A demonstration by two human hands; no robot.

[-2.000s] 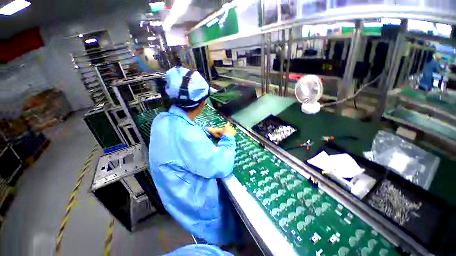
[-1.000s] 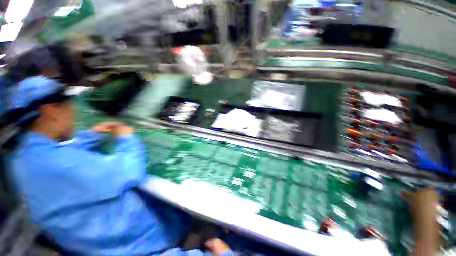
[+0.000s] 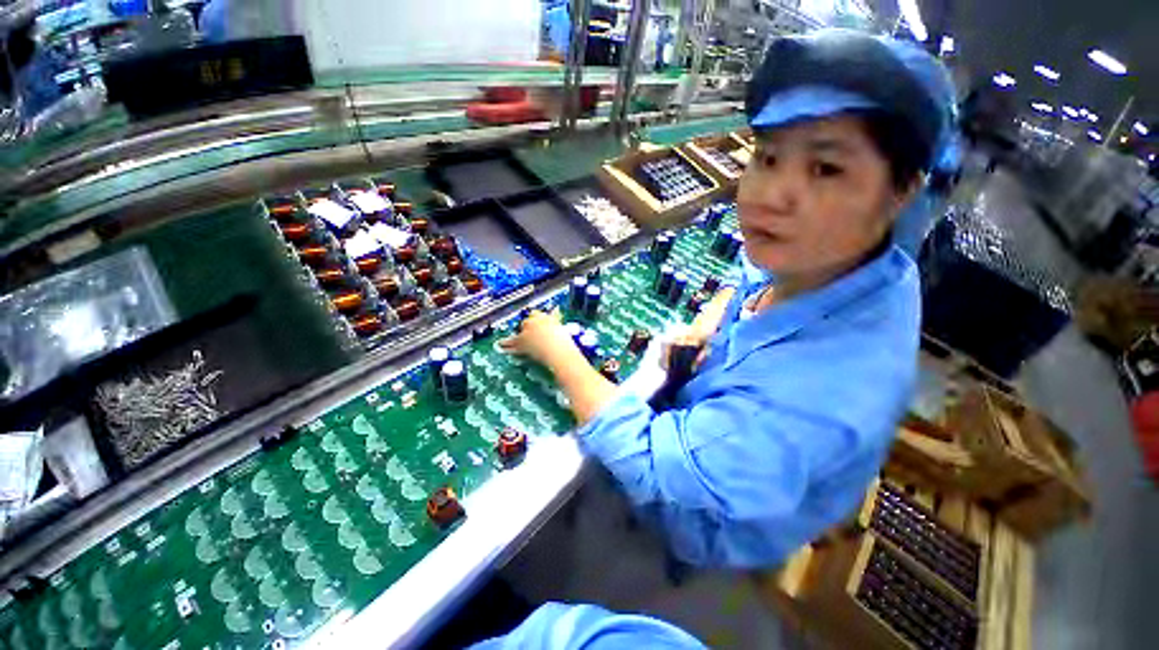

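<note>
Neither of my hands is in the picture; only a blue sleeve (image 3: pixel 585 629) shows at the bottom edge. Nearest in front of me is a long green circuit board panel (image 3: pixel 299 527) with rows of pale rounded outlines. Dark capacitors with pale tops (image 3: pixel 454 380) stand on it. Two copper-orange coils (image 3: pixel 444 507) stand near its front edge. Another person's hand (image 3: pixel 544 340) touches the boards farther along the line. A tray of coils (image 3: pixel 369 273) with white slips on top lies behind the line.
A person in blue (image 3: pixel 788 419) stands at the right by the line. Behind it are silvery leaded parts (image 3: pixel 159 404), blue parts (image 3: pixel 508 269), white parts (image 3: pixel 605 218) and a clear bag (image 3: pixel 89 318). Component boxes (image 3: pixel 921 559) are at the lower right.
The view has swung right along the line. The first worker has left the picture, and another person, the coil tray and the floor boxes now show. A hand low in the earlier view is gone.
</note>
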